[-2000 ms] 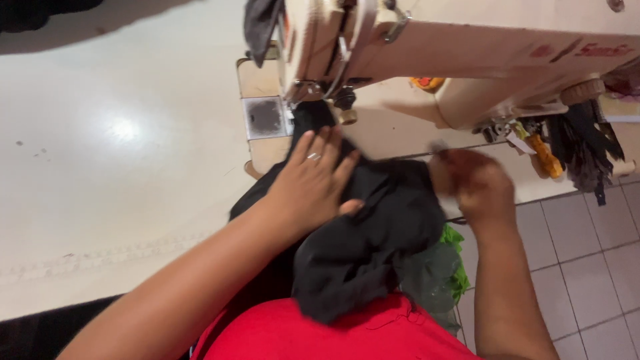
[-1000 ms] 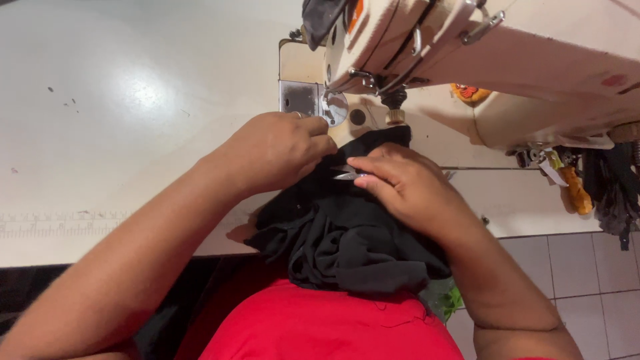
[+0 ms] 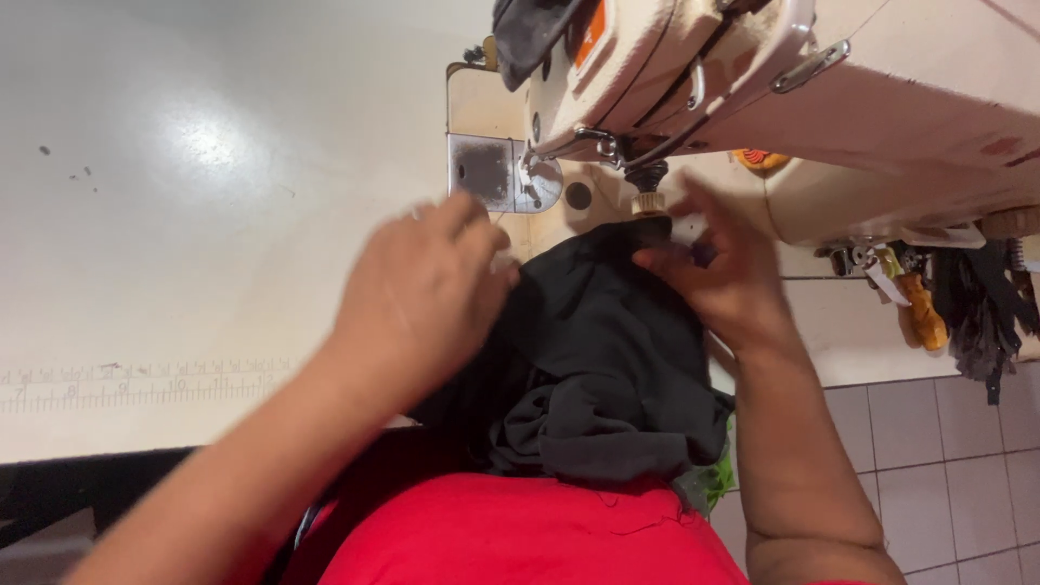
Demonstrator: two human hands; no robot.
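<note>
Black cloth [image 3: 609,325] lies bunched over the table edge and against the red shirt, its upper end just below the sewing machine's needle area. My left hand [image 3: 431,292] is at the cloth's left side, fingers curled; a thin thread shows near its fingertips, but its grip is hidden. Blurred by motion, my right hand [image 3: 723,268] is at the cloth's upper right, thumb and fingers apart around a small dark item that I cannot make out. The sewing machine [image 3: 877,114] stands above, with its metal slide plate [image 3: 483,172] left of the presser foot.
A printed ruler scale [image 3: 146,386] runs along the front of the white table [image 3: 162,268]. On the right, an orange-handled tool [image 3: 922,313] and dark cloth strips [image 3: 979,301] hang by the machine. Dark cloth [image 3: 532,36] rests at the machine head. Below right is tiled floor [image 3: 918,455].
The black cloth, under the needle area two seconds ago, now lies nearer my body. One second ago my right hand held small metal snips over the cloth; it has since moved right, away from my left hand.
</note>
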